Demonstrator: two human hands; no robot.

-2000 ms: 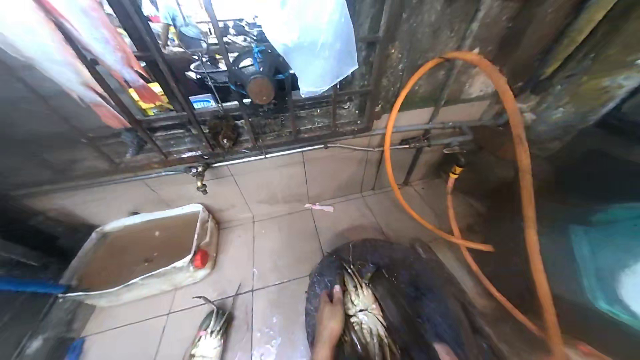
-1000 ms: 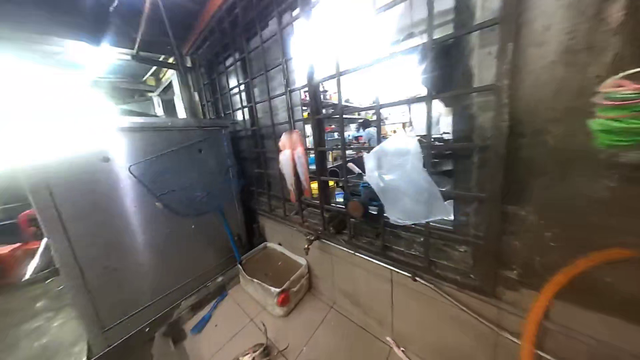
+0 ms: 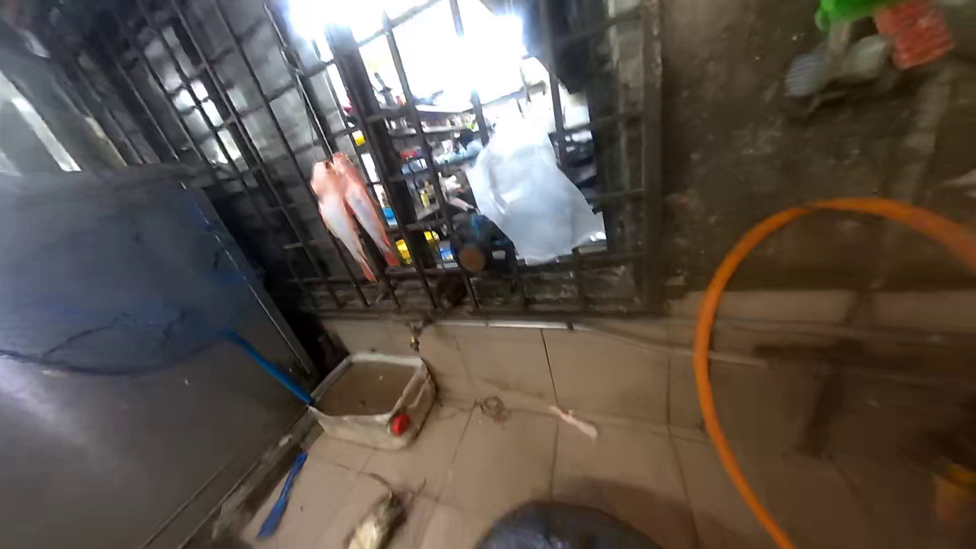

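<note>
Neither of my hands shows in the head view now, so what they hold is hidden. At the bottom edge, a round dark surface (image 3: 568,528) is partly in view. On the tiles to its left lies a pale, blurred crab-like animal (image 3: 375,524). A blue-handled tool (image 3: 282,497) rests on the floor further left. By the wall stands a cut-open white plastic container (image 3: 366,431) with a red cap and murky liquid inside.
An orange hose (image 3: 705,358) loops at the right. A blue-handled net (image 3: 137,339) leans across the metal cabinet (image 3: 152,450). Two fish (image 3: 347,210) and a white plastic bag (image 3: 534,198) hang at the window grille. A brass tap (image 3: 414,341) sits above the container.
Two seconds ago a hand was on a crab over the dark round surface; now no hand or that crab is in view. The view has swung up and left, then partly down again.
</note>
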